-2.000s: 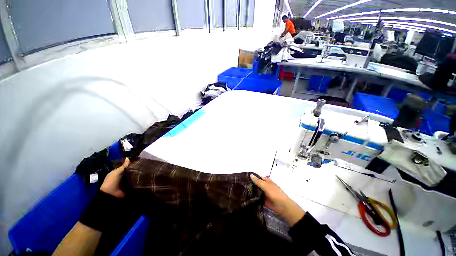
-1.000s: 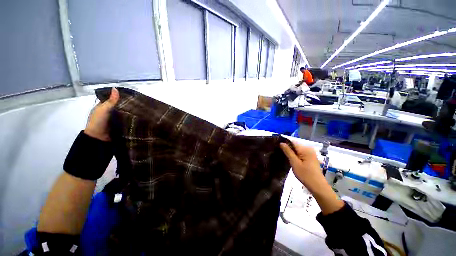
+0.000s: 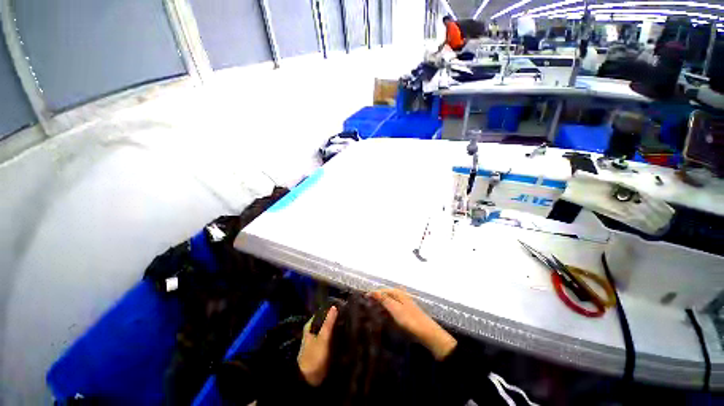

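The dark plaid garment piece point(image 3: 361, 345) is bunched up low in front of me, below the front edge of the table. My left hand point(image 3: 317, 349) grips it at its left side, thumb up. My right hand point(image 3: 409, 317) holds its upper right part, close to the table edge. The lower part of the cloth blends into the dark area below, so its extent cannot be told.
The white table point(image 3: 373, 206) has a ruler edge and blue tape. The sewing machine point(image 3: 516, 190) stands at right, with scissors point(image 3: 579, 292) in front. Blue bins point(image 3: 111, 349) with dark garments point(image 3: 270, 206) are at left. A person in orange point(image 3: 454, 33) is far behind.
The garment was spread and raised between both hands; now it is lowered and bunched below the table edge. My hands have come down and closer together. The view has tilted down again.
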